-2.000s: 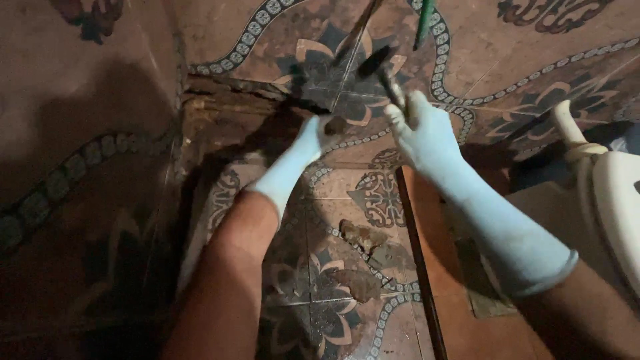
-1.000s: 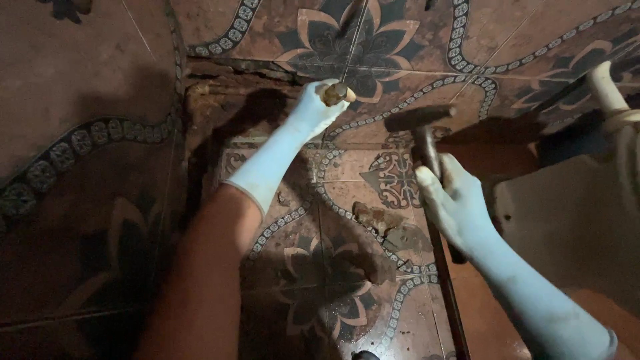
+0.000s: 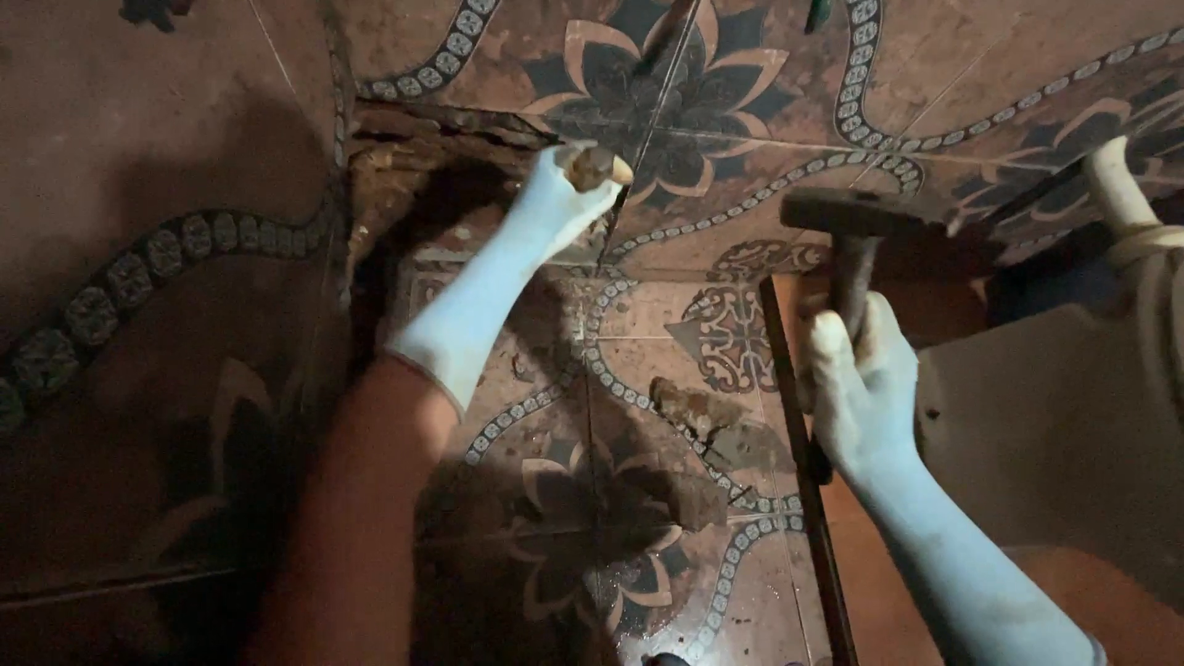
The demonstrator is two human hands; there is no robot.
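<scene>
My left hand [image 3: 569, 190], in a light blue glove, is closed around a rounded, dirty tool end [image 3: 590, 169], perhaps a chisel's; its lower part is hidden by the hand and shadow. It is beside a rough broken cavity [image 3: 416, 176] where tiles meet in the corner. My right hand [image 3: 865, 388], gloved alike, grips the handle of a hammer [image 3: 860, 213], head up, right of the left hand and apart from it. Below, chunks of broken mortar [image 3: 694, 407] lie on the patterned tiles [image 3: 638, 342].
A dark raised edge [image 3: 805, 481] runs beside the tiles, with an orange-brown surface to its right. A pale fixture with a pipe [image 3: 1119, 185] stands at the right. Dark patterned tiles [image 3: 166, 305] cover the left side, and a green object [image 3: 819, 14] shows at the top.
The hammer in my right hand has come down and away from my left hand since two seconds ago. My left hand keeps its hold near the cavity. The view has shifted somewhat.
</scene>
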